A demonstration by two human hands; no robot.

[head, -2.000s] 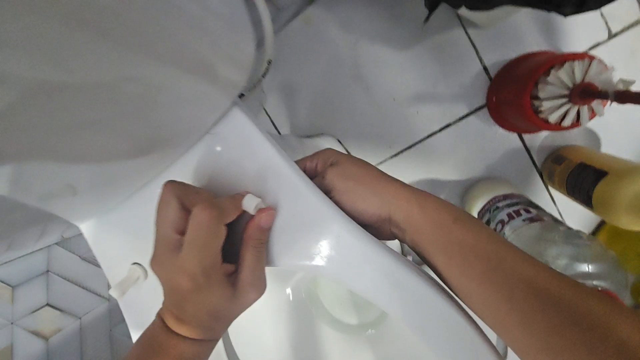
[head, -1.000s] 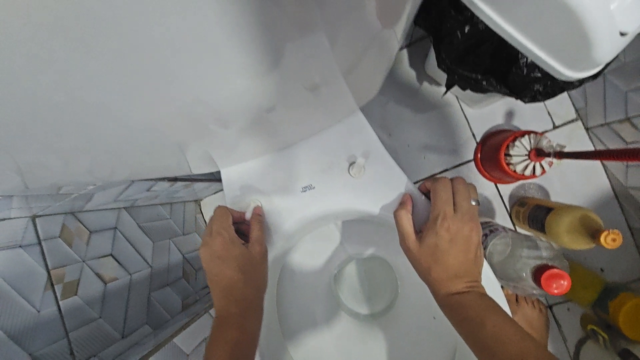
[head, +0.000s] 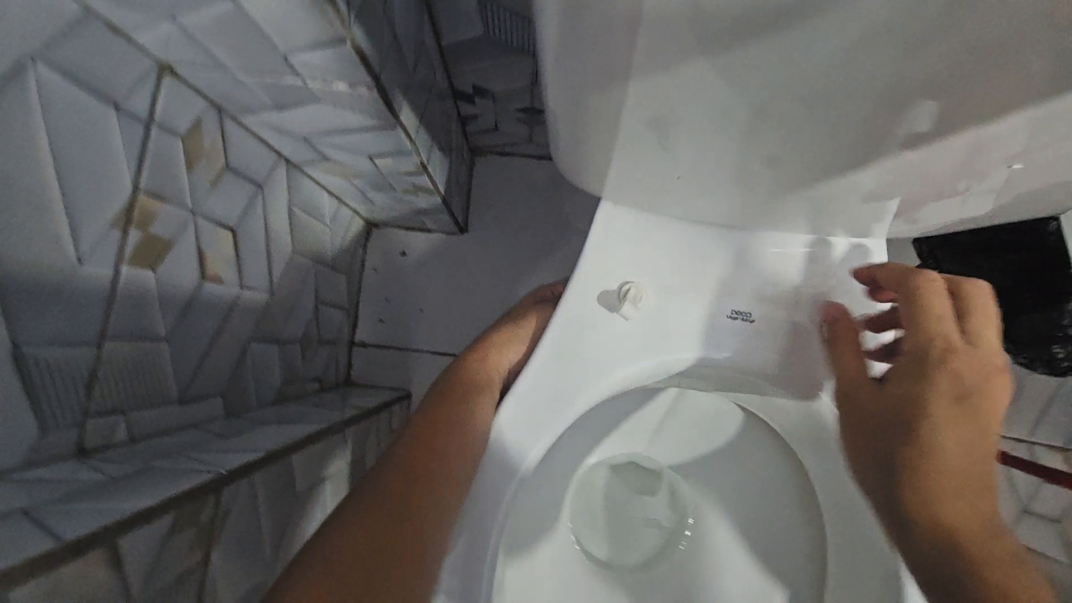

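A white ceramic toilet bowl [head: 536,419] without a seat fills the middle. On the left of its rear deck a white plastic seat bolt [head: 630,297] stands up. My left hand [head: 528,322] reaches below the deck's left edge; its fingers are hidden behind the ceramic. Over the right end of the deck is my right hand [head: 913,335], somewhat blurred, its thumb and fingers apart. No object shows between those fingers. The spot just under them is partly covered.
Behind the bowl rises the white ceramic cistern [head: 754,109]. Patterned wall tiles [head: 193,209] and a tiled ledge [head: 209,452] run along the left. At the right are a black plastic bag [head: 1034,293] and a red handle [head: 1034,469].
My left hand has gone from the bolt on top of the deck to below its left edge. My right hand has moved from the deck's right edge to above it. The view has shifted left.
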